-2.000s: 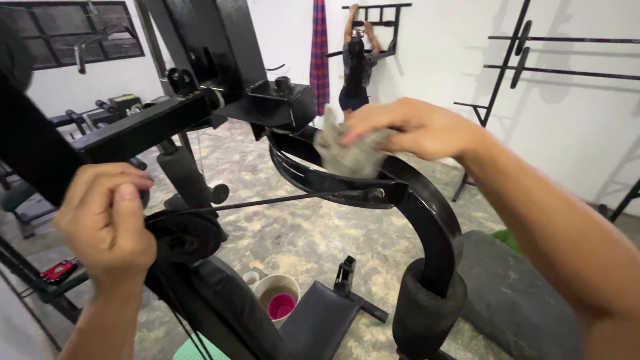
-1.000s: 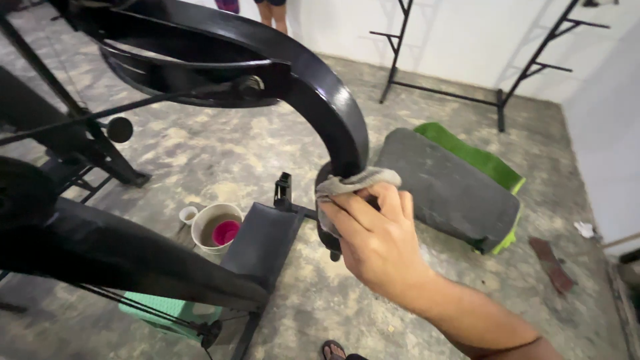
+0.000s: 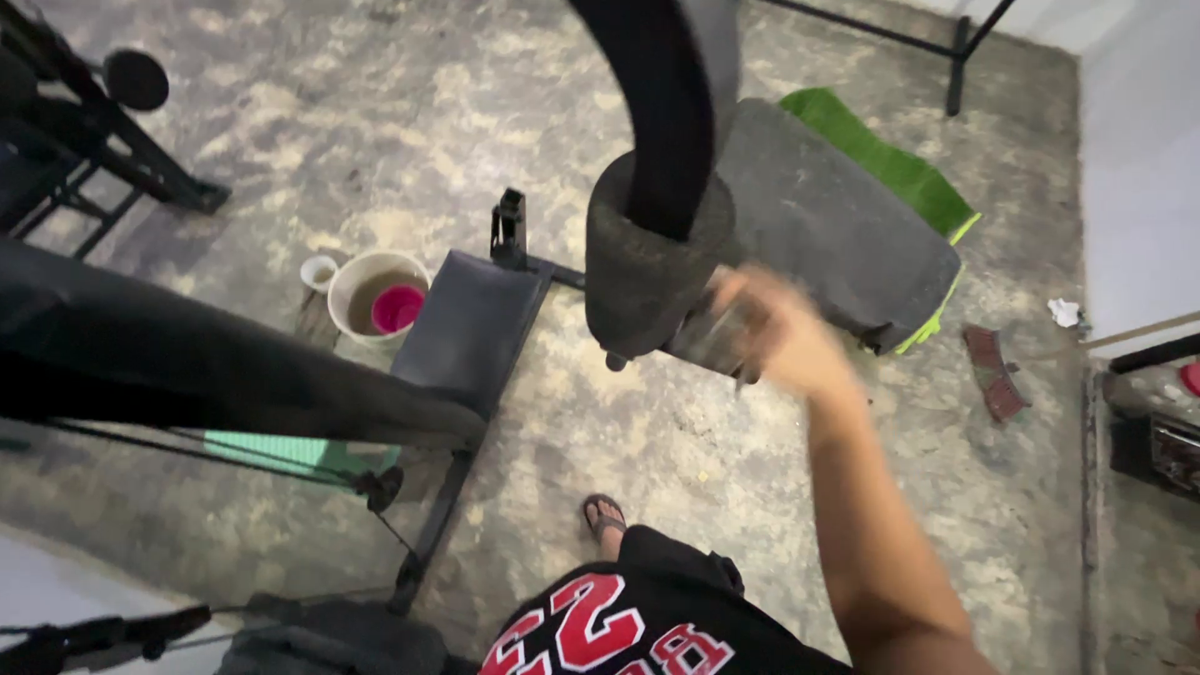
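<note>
My right hand (image 3: 773,328), blurred by motion, is at the right side of the foam roller (image 3: 647,258) on the lower end of the curved black machine arm (image 3: 670,103). A dark greyish patch, perhaps the cloth (image 3: 717,342), shows at its fingers, but blur hides its outline and the grip. My left hand is out of view. Left of the roller stands a black padded seat (image 3: 464,323) on the machine's frame.
A white bucket (image 3: 339,314) with a pink dipper (image 3: 397,307) and a white cup (image 3: 319,273) stand left of the seat. A thick black beam (image 3: 216,356) crosses the left side. A grey pad (image 3: 834,216) lies over green turf (image 3: 877,155) at right.
The view has tilted down strongly. My right hand has gone from the curved arm's upper part to its lower end, then beside the roller. My left hand, seen two seconds ago, has left the view.
</note>
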